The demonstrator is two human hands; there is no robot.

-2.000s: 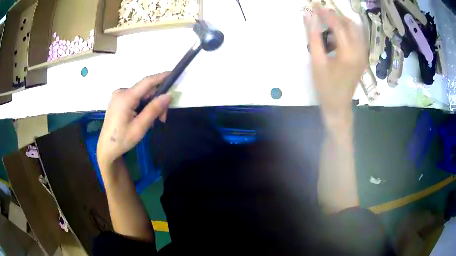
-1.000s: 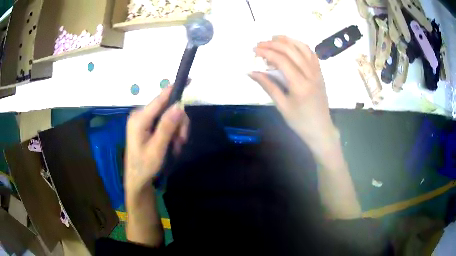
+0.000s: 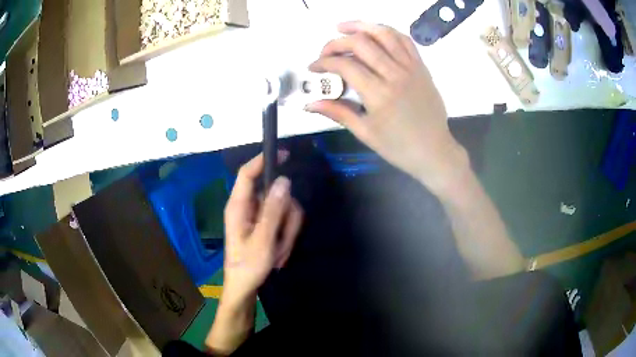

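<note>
My left hand (image 3: 258, 226) is closed round the black grip of a hammer (image 3: 270, 143), in front of the bench edge. The hammer's shiny head is blurred and lies over the left end of a pale elongated housing (image 3: 325, 87). Whether it touches the housing is unclear. My right hand (image 3: 390, 94) holds the housing's right end between fingers and thumb, on or just above the white bench top (image 3: 230, 150). The housing shows a dark round hole and a cluster of small dots.
A black housing (image 3: 427, 26) and a beige housing (image 3: 515, 68) lie right of my right hand. More housings (image 3: 560, 45) are heaped at far right. Trays hold beige pieces (image 3: 178, 21) and pink pieces (image 3: 87, 88) at back left. Teal dots (image 3: 206, 121) mark the bench. A carton (image 3: 132, 258) stands below left.
The view has shifted. The hammer head has moved right and towards me relative to the bench, over the housing in my right hand. My hands are closer together.
</note>
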